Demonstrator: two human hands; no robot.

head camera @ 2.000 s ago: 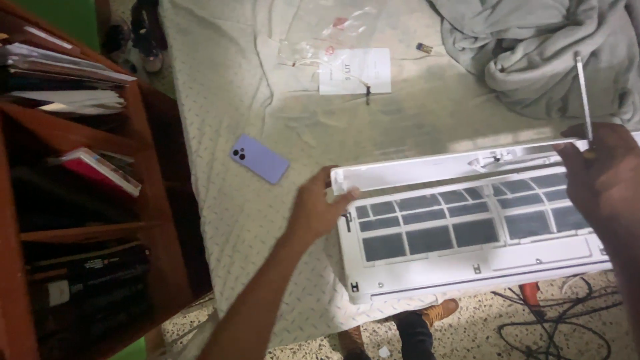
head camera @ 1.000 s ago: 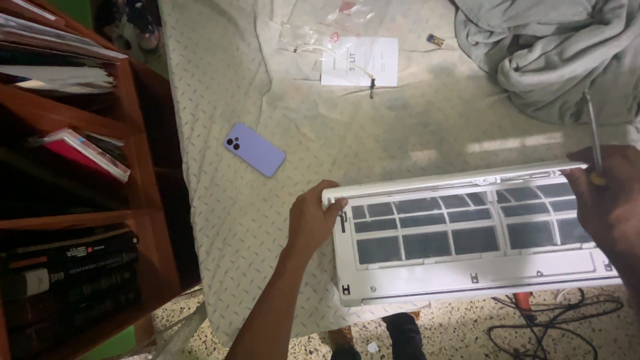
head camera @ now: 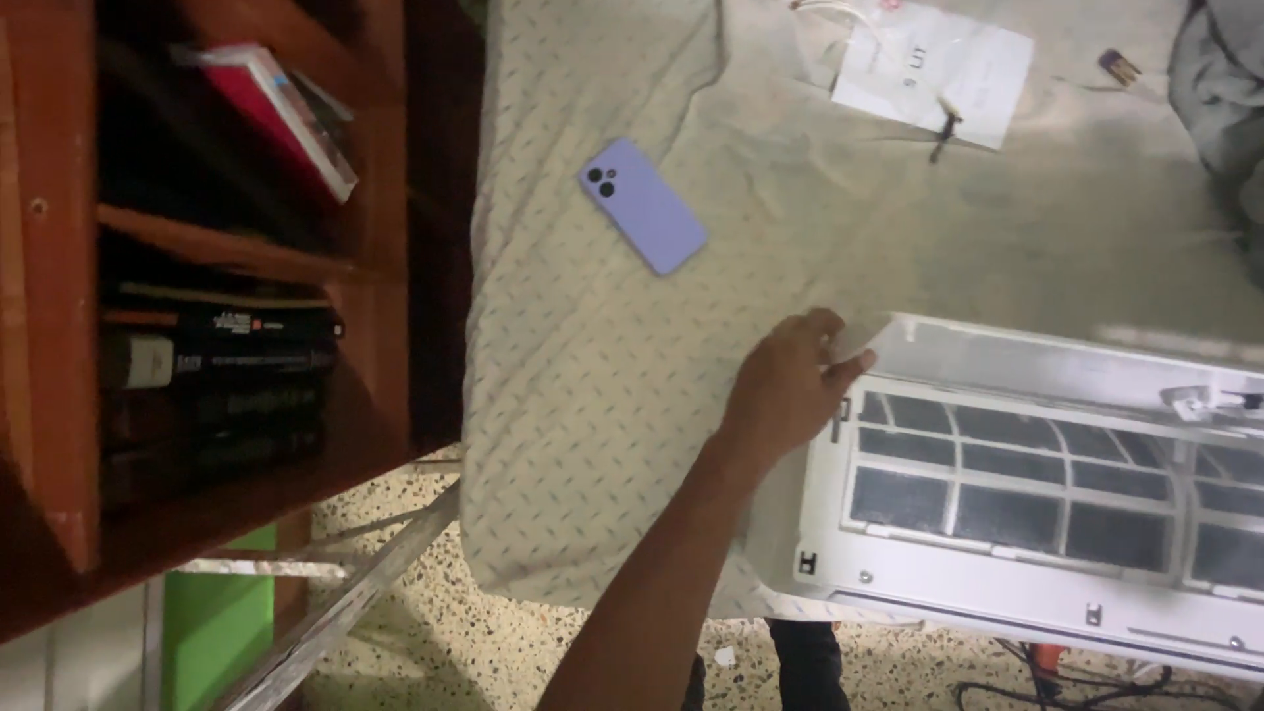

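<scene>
A white split air conditioner indoor unit (head camera: 1027,592) lies on a bed at the lower right, its right part cut off by the frame. Its front panel (head camera: 1047,365) is lifted, showing the mesh air filters (head camera: 1007,509) beneath. My left hand (head camera: 795,385) is at the panel's left corner, thumb and fingers around the edge. Screws show along the unit's lower edge. My right hand is outside the view, and so is the screwdriver from the earlier frames.
On the patterned bed sheet (head camera: 592,474) lie a purple smartphone (head camera: 647,207), a printed paper sheet (head camera: 933,69) and a small dark item (head camera: 1119,67). A grey blanket (head camera: 1224,109) is at upper right. A wooden bookshelf (head camera: 59,296) stands left; black cables (head camera: 1017,691) lie on the floor.
The view has shifted left. My right hand and the screwdriver, seen at the unit's right side before, are out of view. The front panel stands more lifted than one second ago.
</scene>
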